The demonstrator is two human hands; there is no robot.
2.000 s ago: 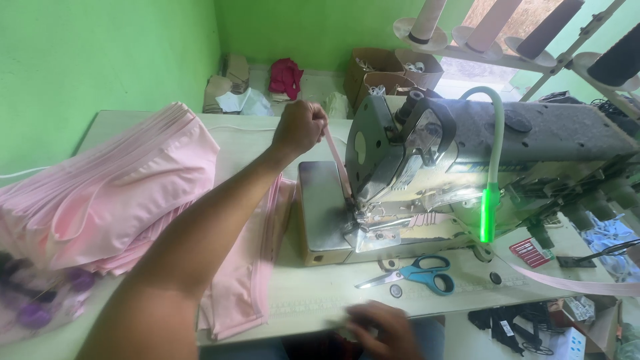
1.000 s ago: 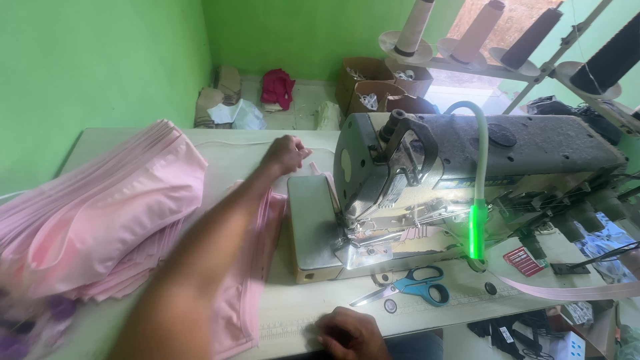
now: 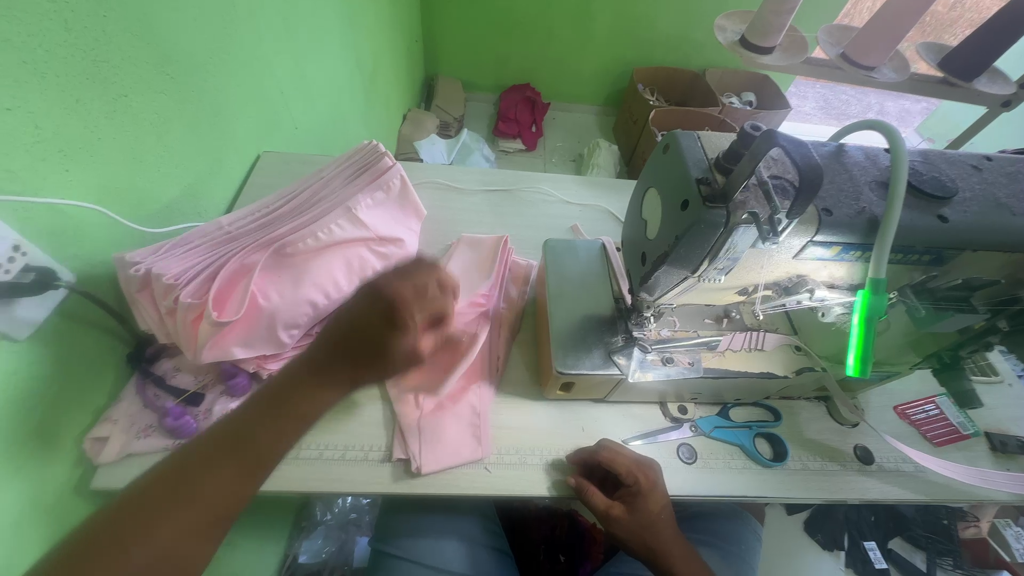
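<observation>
My left hand [image 3: 400, 320], blurred, is over the folded pink fabric pieces [image 3: 452, 432] left of the sewing machine; whether it grips one is unclear. My right hand [image 3: 620, 488] rests at the table's front edge with curled fingers, and nothing shows in it. A large stack of pink fabric [image 3: 296, 264] lies at the left. The industrial sewing machine [image 3: 580, 320] has a pink strip [image 3: 616, 272] rising behind its plate and more pink binding [image 3: 952, 468] fed from the right. Scissors with blue handles [image 3: 748, 432] lie in front of the machine.
Thread cones [image 3: 888, 32] stand on a rack at upper right. Cardboard boxes [image 3: 668, 92] are on the floor behind the table. A patterned cloth with purple beads [image 3: 180, 420] lies at the left table edge. A white cord [image 3: 520, 188] crosses the table's back.
My left hand has come from behind the machine's plate, where it held the pink strip two seconds ago, to the folded fabric. The strip now hangs loose. My right hand remains near the front edge.
</observation>
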